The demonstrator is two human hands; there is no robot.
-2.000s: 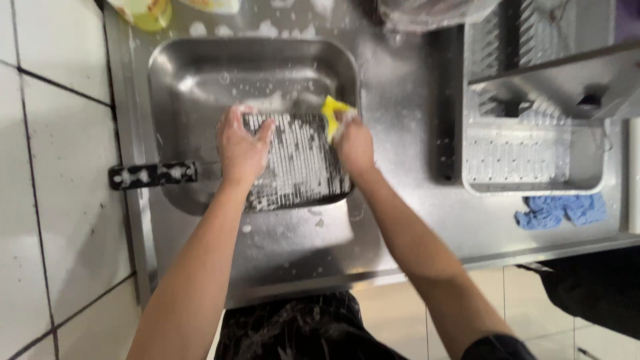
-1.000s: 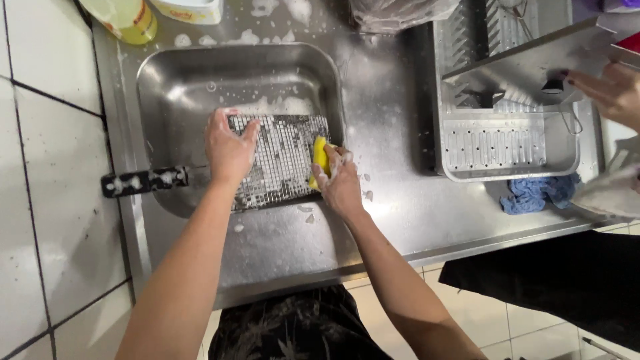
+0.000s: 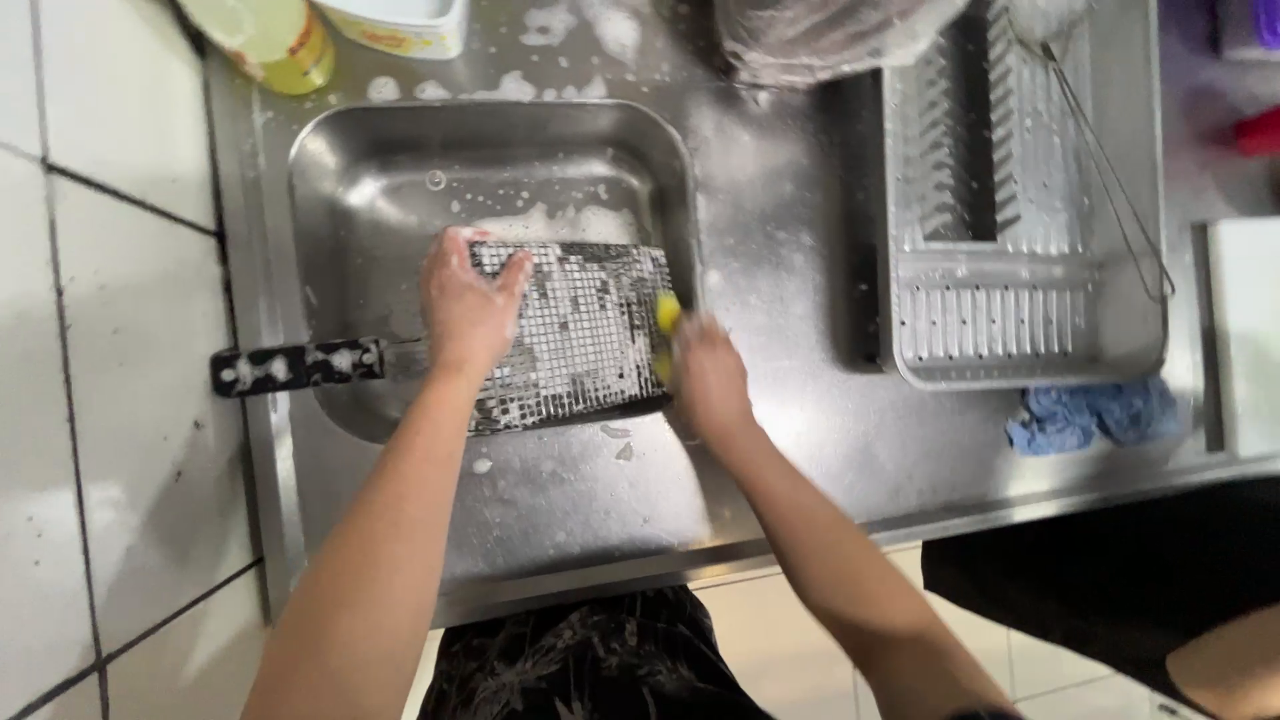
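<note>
A dark rectangular pan or plate with a raised grid surface (image 3: 580, 330), streaked with white suds, lies tilted across the front right of the steel sink basin (image 3: 370, 220). My left hand (image 3: 470, 300) grips its upper left part, thumb on the grid. At the grid's right edge, my right hand (image 3: 712, 375) holds a yellow sponge (image 3: 667, 312), mostly covered by the fingers and blurred. A black handle (image 3: 300, 368) with foam on it sticks out leftward over the basin's rim; its joint with the grid piece is hidden behind my left wrist.
Behind the basin stand a bottle of yellow liquid (image 3: 290, 50) and a white tub (image 3: 400, 25). A plastic-wrapped bundle (image 3: 830, 35) is at the back. On the right are a metal dish rack (image 3: 1000, 375), a wire-handled strainer (image 3: 1100, 150) and a blue cloth (image 3: 1090, 415). Another person's arm (image 3: 1230, 660) shows lower right.
My right hand has moved with the sponge to the grid's right edge, while my left hand keeps its hold. The other person's hand by the rack and the metal sheet over it have left view.
</note>
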